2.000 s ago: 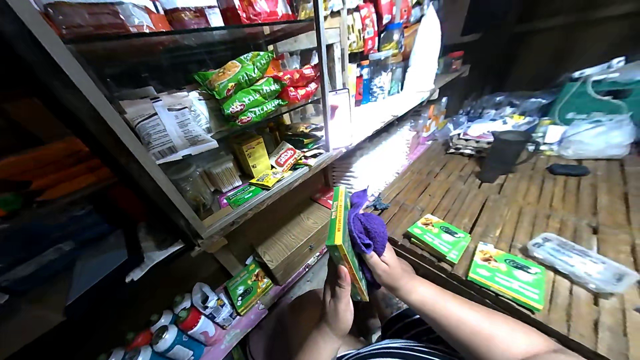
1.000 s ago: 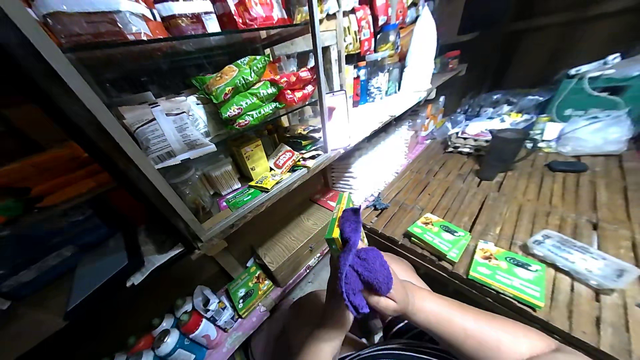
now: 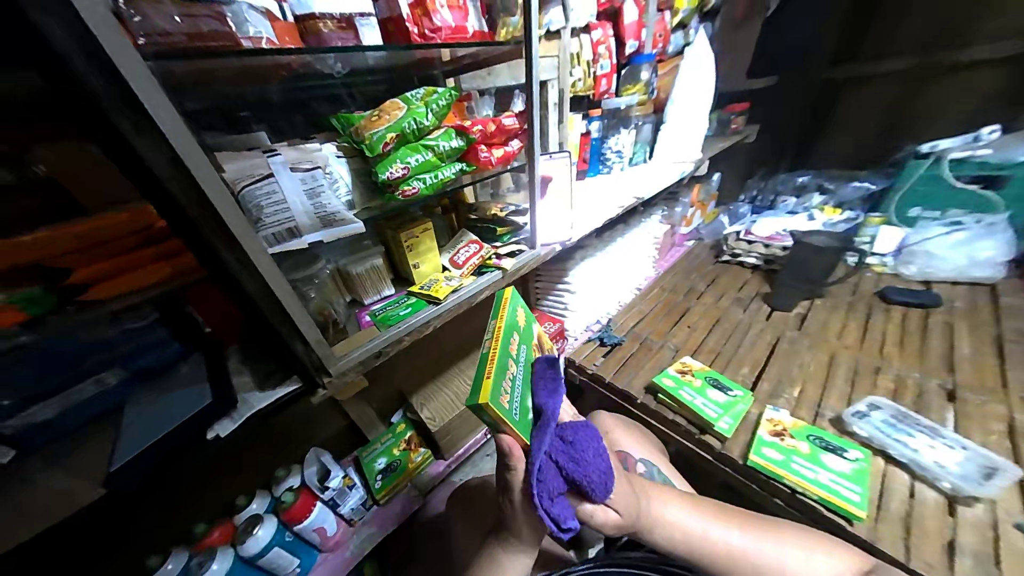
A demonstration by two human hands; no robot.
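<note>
A green and yellow mosquito coil box [image 3: 506, 364] stands tilted in my left hand [image 3: 516, 488], which grips its lower end. My right hand [image 3: 612, 500] holds a purple terry cloth [image 3: 572, 464] against the box's printed face; the cloth hides part of that face and some of my fingers. To the right, on the bamboo slat platform [image 3: 688, 320], lie a small stack of similar green boxes [image 3: 704, 396] and another group of them [image 3: 810, 462]. One more green box [image 3: 394, 458] leans on the low ledge at the lower left.
A glass-fronted display shelf [image 3: 436, 320] with snack packs [image 3: 424, 152] rises at the left. Bottles [image 3: 276, 544] stand below it. A clear plastic tray [image 3: 932, 448], a dark pitcher [image 3: 804, 268], a black pouch [image 3: 910, 298] and plastic bags [image 3: 956, 248] rest on the platform.
The purple cloth covered much of the box one second ago; now more of the box's printed face shows. The box has turned in my hands. The boxes on the platform have not moved.
</note>
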